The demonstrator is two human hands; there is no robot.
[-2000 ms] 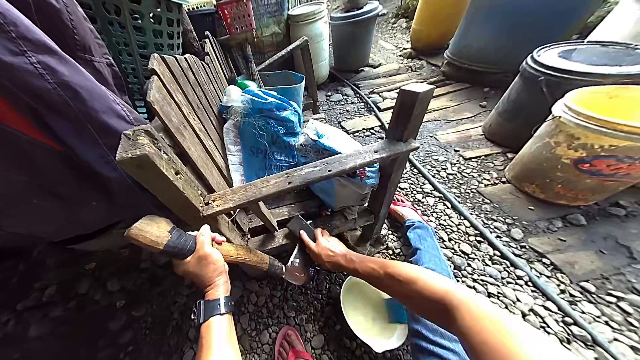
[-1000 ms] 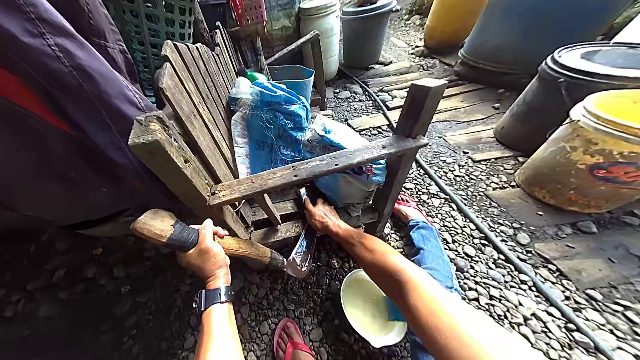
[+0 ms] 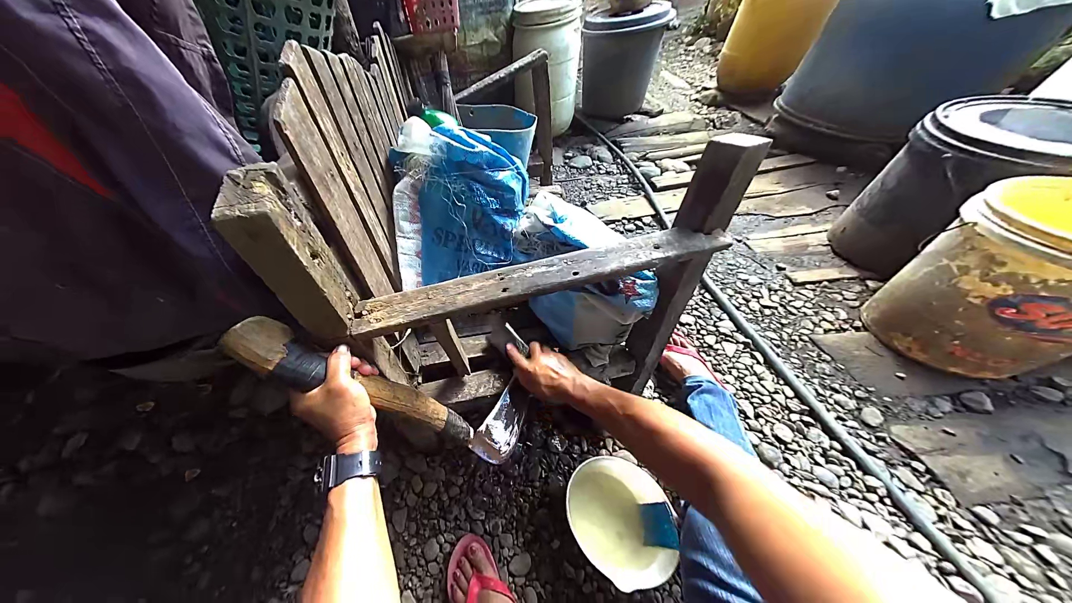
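My left hand point(image 3: 339, 406), with a watch at its wrist, grips the wooden handle of a bladed hand tool point(image 3: 410, 404) with a dark wrap. The tool's curved, wet-looking metal blade point(image 3: 500, 429) points toward the bench. My right hand point(image 3: 543, 373) holds a thin, flat piece, perhaps a sharpening stone point(image 3: 515, 339), at the upper end of the blade, below the bench's armrest. Its far side is hidden by my fingers. A pale bowl point(image 3: 607, 511) of cloudy liquid, with a blue object point(image 3: 659, 525) in it, stands on the gravel below my right forearm.
A weathered wooden bench point(image 3: 536, 280) carries blue and white sacks point(image 3: 469, 205) in front of me. A black hose point(image 3: 779, 360) runs over the gravel at the right, near a yellowish bucket point(image 3: 963, 293) and large drums. Dark cloth point(image 3: 100, 209) hangs at the left.
The flat piece in my right hand lay lower across the blade two seconds ago; now it is angled upward, farther along the blade. My left hand keeps its hold on the handle.
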